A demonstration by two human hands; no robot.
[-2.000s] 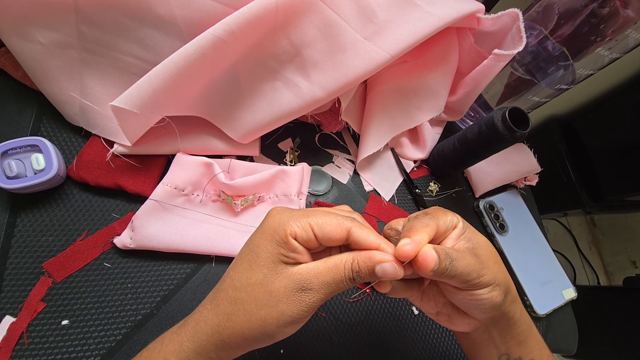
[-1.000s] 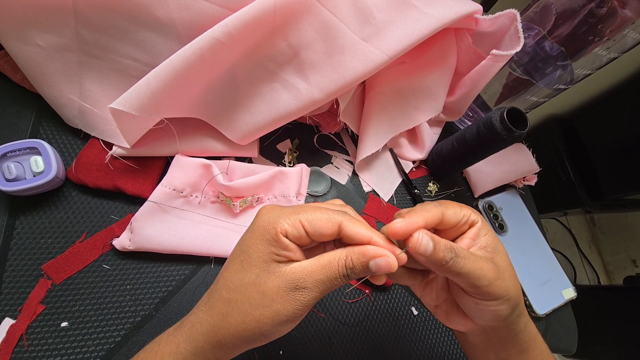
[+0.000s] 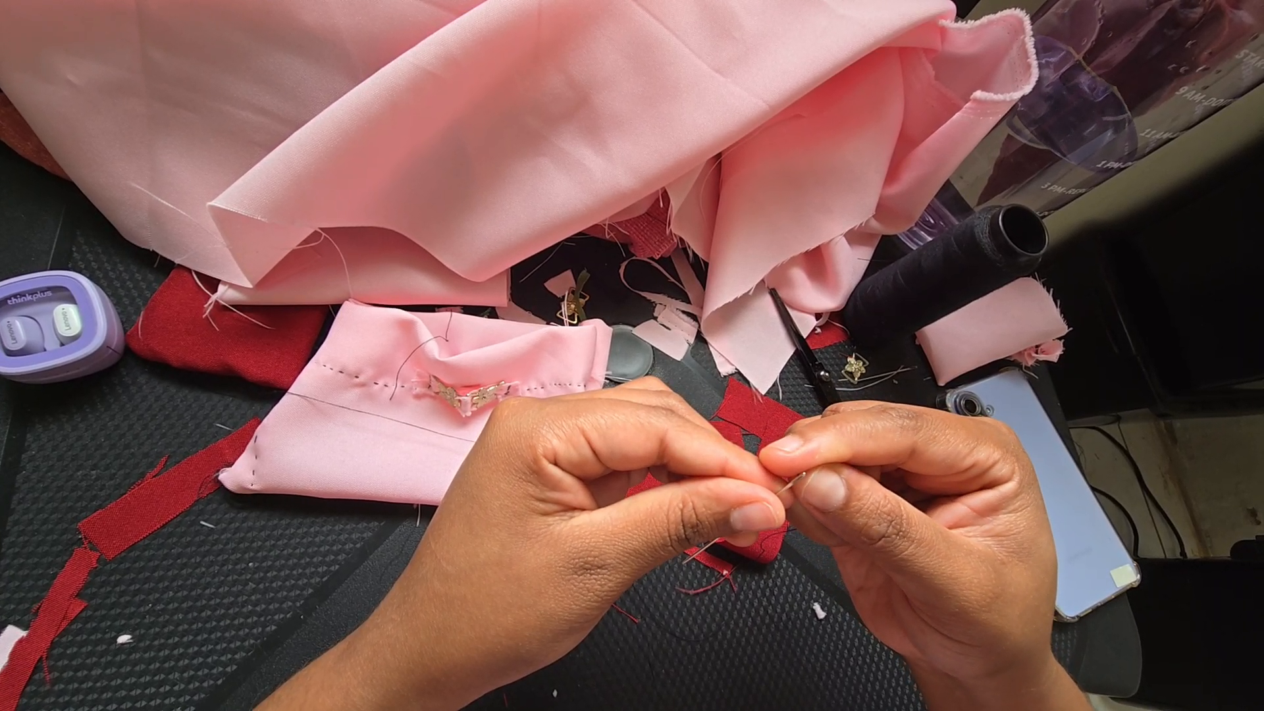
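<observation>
My left hand (image 3: 602,504) pinches a thin sewing needle (image 3: 790,484) between thumb and forefinger. My right hand (image 3: 899,504) meets it at the fingertips, its thumb and forefinger closed around the needle's other end. A fine strand trails below the left thumb. Left of and behind my left hand lies a stitched pink fabric piece (image 3: 365,444) with a row of dark stitches, a loose dark thread and a gold-coloured metal ornament (image 3: 464,395). Red fabric scraps (image 3: 760,415) lie beneath and behind my fingertips.
Large pink cloth (image 3: 513,128) covers the back. A black thread spool (image 3: 948,257), scissors (image 3: 805,351), a small gold ornament (image 3: 855,368), a folded pink piece (image 3: 987,331) and a phone (image 3: 1066,494) are at right. A purple earbud case (image 3: 59,326) and red fabric (image 3: 227,326) sit left.
My right thumb and forefinger have shifted against the left fingertips, and a short length of needle now shows between them. The fabric pieces around have stayed put.
</observation>
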